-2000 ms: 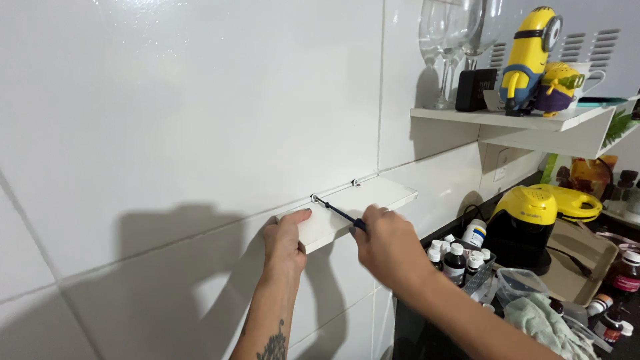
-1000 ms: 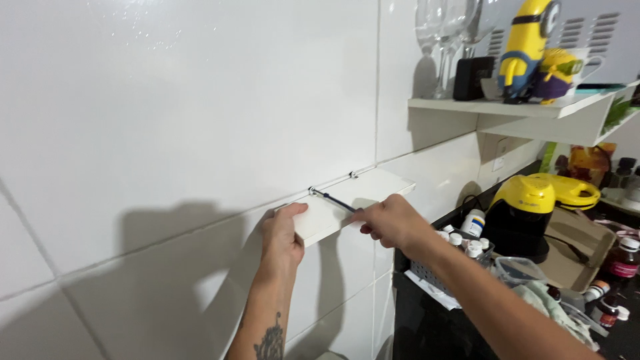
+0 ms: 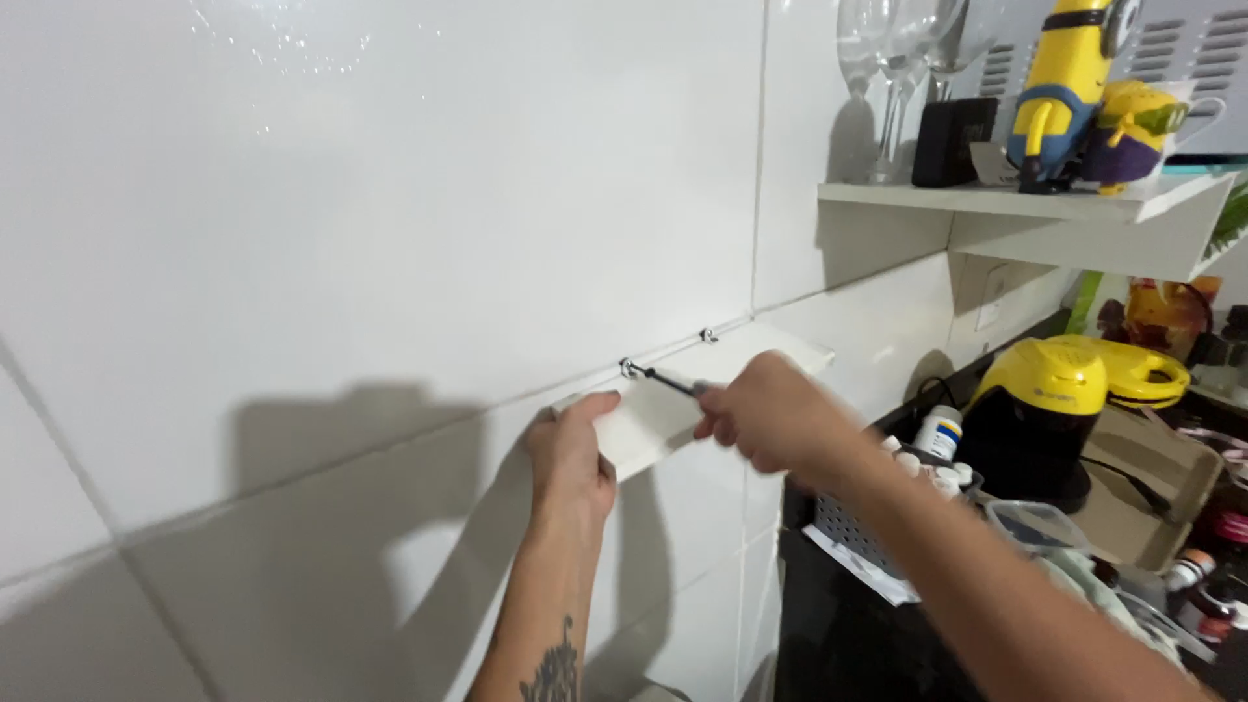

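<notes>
A small white shelf board (image 3: 673, 414) lies against the white tiled wall. My left hand (image 3: 575, 444) grips its near left end, thumb on top. My right hand (image 3: 770, 414), slightly blurred, is closed around the handle of a screwdriver (image 3: 671, 381). The dark shaft points left toward a small metal fitting (image 3: 627, 368) at the board's wall edge; whether the tip is seated cannot be told. A second metal fitting (image 3: 708, 335) sits farther right along that edge.
An upper white shelf (image 3: 975, 200) holds wine glasses, a black box and yellow figures. Below on the dark counter (image 3: 838, 624) stand a yellow and black coffee maker (image 3: 1043, 409), a perforated basket (image 3: 858, 531) of bottles, a cardboard tray (image 3: 1141, 487) and a plastic container (image 3: 1033, 526).
My right hand has shifted its grip and pose around the screwdriver handle. My left hand keeps holding the board's left end.
</notes>
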